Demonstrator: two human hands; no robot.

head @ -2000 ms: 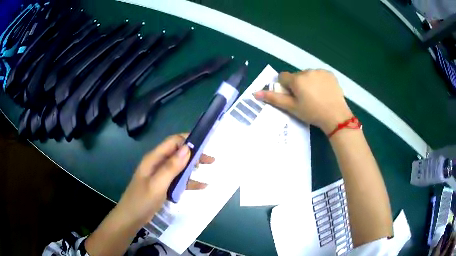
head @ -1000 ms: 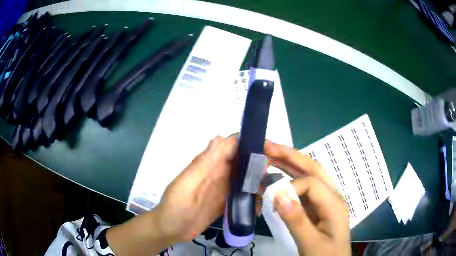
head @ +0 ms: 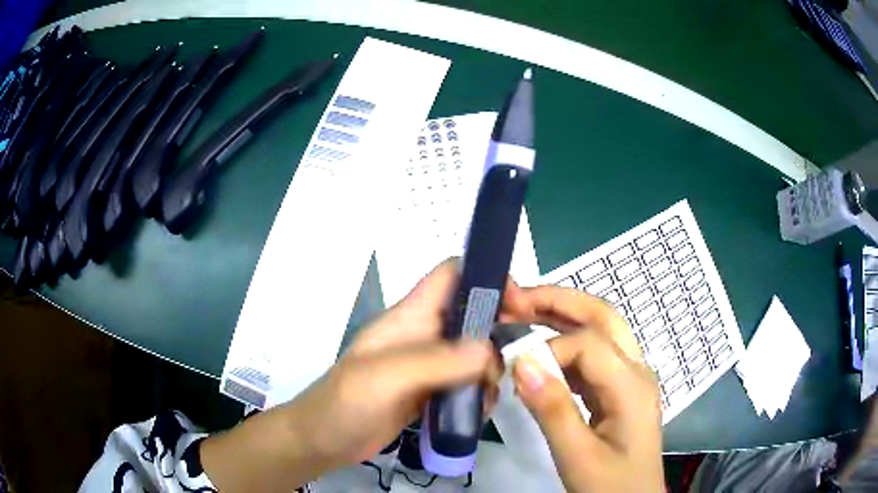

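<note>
My left hand point(head: 385, 385) grips the purple-and-black pen tool point(head: 493, 231) by its lower body, tip pointing up and away. A grey printed label point(head: 479, 313) lies on the dark body, just above my left thumb. My right hand point(head: 597, 376) touches the tool's right side with its fingertips and pinches a small white piece point(head: 544, 361) against the thumb; a dark bit shows at its upper edge. The long label strip point(head: 298, 241) lies left of the tool. The small-symbol sheet point(head: 424, 212) is partly behind the tool. The outlined-rectangle sheet point(head: 664, 308) lies to the right.
All-black pen tools point(head: 125, 164) lie in a row at the left, with blue-edged tools point(head: 12, 111) beyond. Small blank white papers point(head: 775, 356) lie at the right. A squarish white bottle point(head: 813, 207) stands at the right edge. A white stripe point(head: 578, 58) borders the green bench.
My right hand has come from the label strip to the tool. The tool is now more upright, with a grey label on its body. My left thumb has moved across the body below that label.
</note>
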